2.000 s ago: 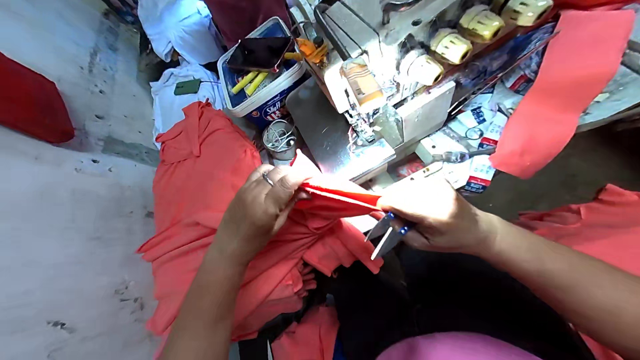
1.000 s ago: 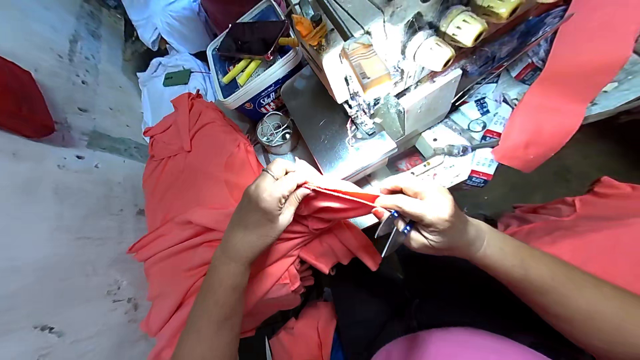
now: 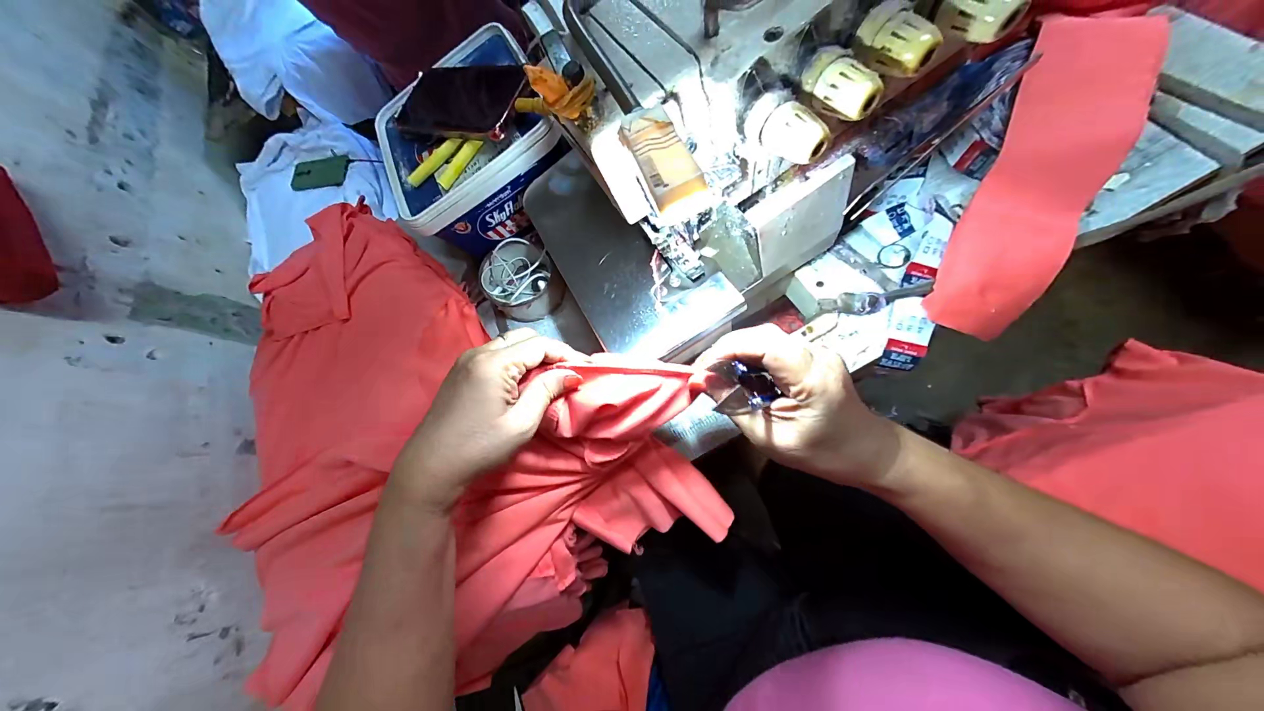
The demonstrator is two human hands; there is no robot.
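Note:
A coral fabric garment (image 3: pixel 365 395) hangs over the left side and my lap. Its seamed edge is stretched between my two hands, in front of the sewing machine (image 3: pixel 681 188). My left hand (image 3: pixel 494 410) pinches that edge between thumb and fingers. At the other end, my right hand (image 3: pixel 790 400) grips the edge with its fingertips and also has small thread snips (image 3: pixel 746 390) in the palm, blades towards the cloth. How far apart the blades are, I cannot tell.
Behind my left hand stand a white tub (image 3: pixel 474 212) with a phone on its rim and a cup of cords (image 3: pixel 518 276). A coral fabric strip (image 3: pixel 1057 168) hangs at the right, near packets (image 3: pixel 913 316). More coral cloth (image 3: pixel 1136 444) lies at the lower right.
The snips' blades, which pointed down below my right hand, now lie closer to the fabric edge. Both hands still stretch the cloth.

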